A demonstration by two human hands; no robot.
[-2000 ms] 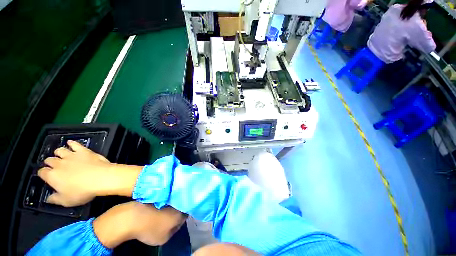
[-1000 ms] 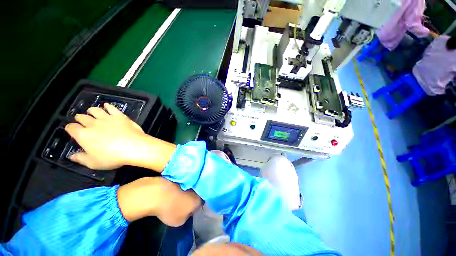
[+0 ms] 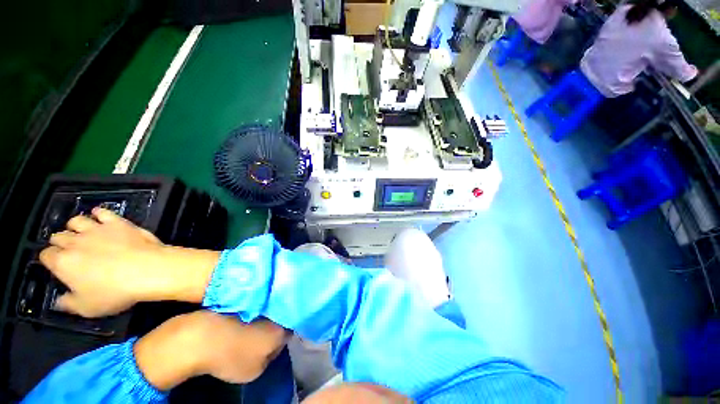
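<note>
My right hand (image 3: 99, 264) reaches across to the left and lies over a black foam tray (image 3: 166, 193), fingers spread. Dark part-assembled phones (image 3: 140, 203) show around the hand in the tray pockets; whether the fingers grip one is hidden. My left hand (image 3: 237, 349) is low in front of me, partly under my right sleeve, with its fingers hidden. The white two-station machine (image 3: 347, 194) stands ahead. Its left fixture (image 3: 361, 126) and right fixture (image 3: 455, 128) show greenish-dark plates, with the machine head (image 3: 404, 87) between them.
A round black fan (image 3: 262, 167) stands between the trays and the machine. The green conveyor (image 3: 225, 87) runs up the left. A control screen (image 3: 404, 195) is lit on the front panel. People in pink and blue stools (image 3: 643, 181) are at the right, beyond a yellow-marked line.
The camera view turned and then swung back, shifting the whole scene. My right hand stays over the tray and my left hand stays low under the right forearm. The fixtures look unchanged.
</note>
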